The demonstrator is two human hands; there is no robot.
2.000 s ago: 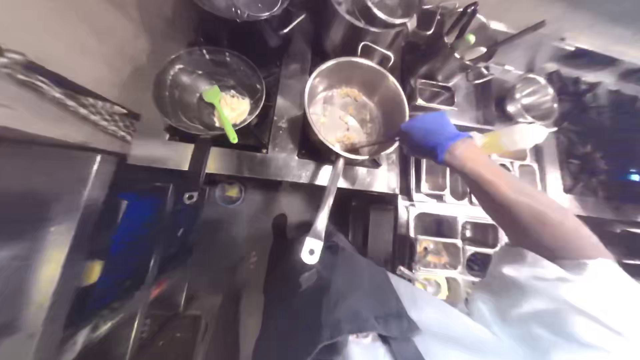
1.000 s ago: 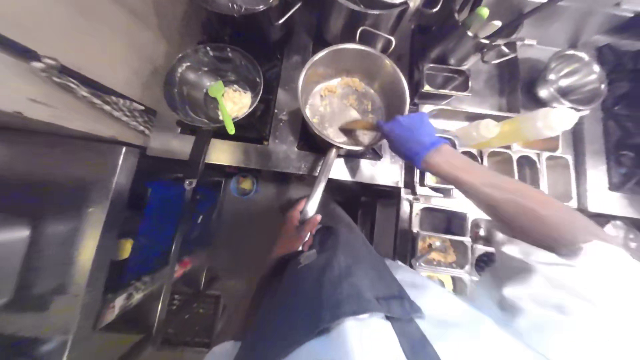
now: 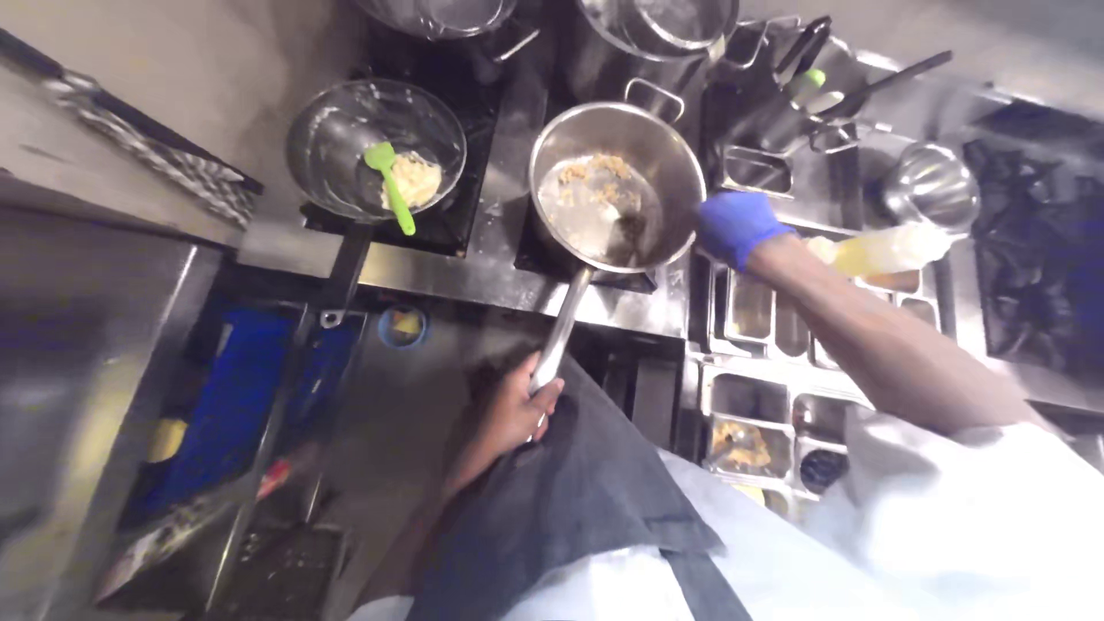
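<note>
My left hand point(image 3: 517, 407), bare, is closed around the long metal handle point(image 3: 565, 332) of a stainless steel saucepan point(image 3: 617, 186) on the stove. Small golden-brown bits of food point(image 3: 599, 172) lie on the pan's bottom, with a dark blurred shape at the lower right inside. In a blue glove, my right hand point(image 3: 740, 228) is at the pan's right rim, its fingers curled; the glove hides what it may hold. Left of the saucepan, a clear glass bowl point(image 3: 332, 151) rests over a black-handled pan, holding pale soft food point(image 3: 416, 178) and a green spatula point(image 3: 392, 190).
Large pots point(image 3: 660, 30) stand behind. At the right are a container of utensils point(image 3: 780, 125), metal insert pans point(image 3: 749, 397), a squeeze bottle of yellow liquid point(image 3: 893, 250) and a metal bowl point(image 3: 933, 185). The steel stove edge point(image 3: 457, 283) runs below the pans.
My left hand, not visible two seconds ago, has come onto the saucepan's handle. My right hand has gone from stirring inside the pan with a utensil to its right rim.
</note>
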